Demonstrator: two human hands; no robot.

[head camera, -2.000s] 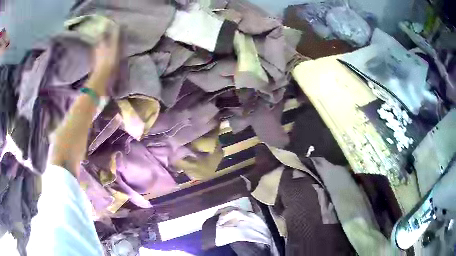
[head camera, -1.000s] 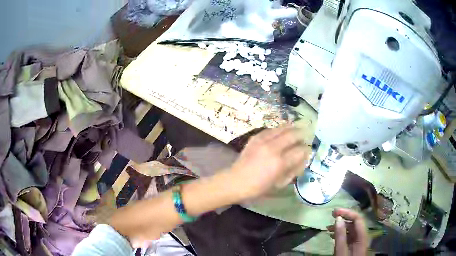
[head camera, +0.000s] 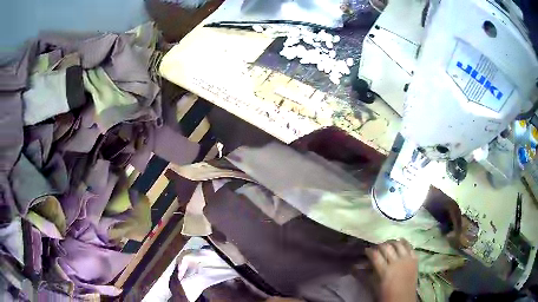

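Observation:
A dark brown garment (head camera: 295,236) with a pale yellow-green panel (head camera: 348,209) lies in front of me, and its upper part reaches under the machine foot. My right hand (head camera: 394,262) is at the lower right, its fingers curled on the garment near the panel's edge; the thumb is hidden. My left hand is not in view. The white JUKI machine head (head camera: 466,82) stands at the right, with its brightly lit round bed end (head camera: 396,197) over the cloth.
White pieces (head camera: 315,54) lie on the worn cream table (head camera: 218,59) behind, near a clear bag (head camera: 289,10). A heap of mauve, brown and green garments (head camera: 65,159) lies at left beside a slatted rack (head camera: 159,189). Small bottles or spools (head camera: 524,144) show at far right.
My left hand and its braceleted arm have gone out of view. My right hand has moved slightly left and up onto the garment. The machine and table appear shifted up and right.

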